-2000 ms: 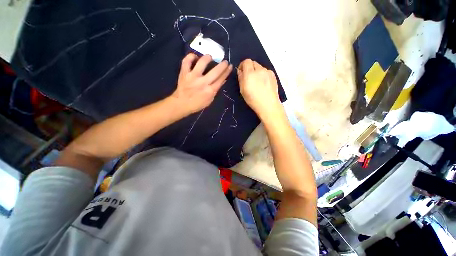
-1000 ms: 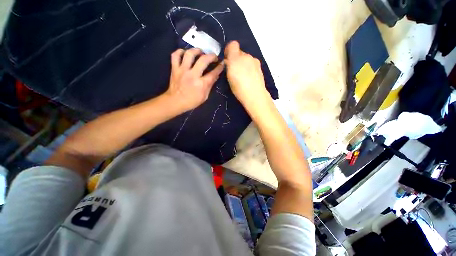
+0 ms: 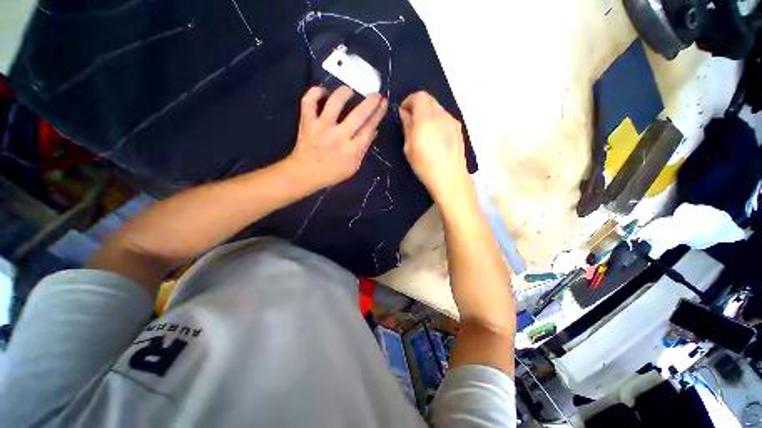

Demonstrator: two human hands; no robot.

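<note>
The dark garment panel [image 3: 209,109] lies on the table with white lines and dashed stitches on it. A short white rounded piece with a small hole, the ruler end [image 3: 354,70], shows on the cloth just beyond my left fingertips. My left hand [image 3: 336,138] lies on the cloth with fingers spread, pressing it. My right hand [image 3: 432,142] is just to its right, fingers curled with thumb and fingertip together; a needle there is too small to make out. White thread [image 3: 389,63] loops over the cloth from near my fingers. A pale long strip [image 3: 501,234] shows beyond the cloth, beside my right forearm.
The pale stained worktable [image 3: 518,109] extends right of the cloth. A dark flat bar [image 3: 645,165] lies on yellow and navy scraps. Small tools, a red item [image 3: 596,277] and a white cloth [image 3: 698,226] sit at the right. Large dark handles [image 3: 660,25] are at the top right.
My right hand has moved from close against my left fingers to a little apart on the right. My left hand stays beside the white piece. The whole view has shifted slightly.
</note>
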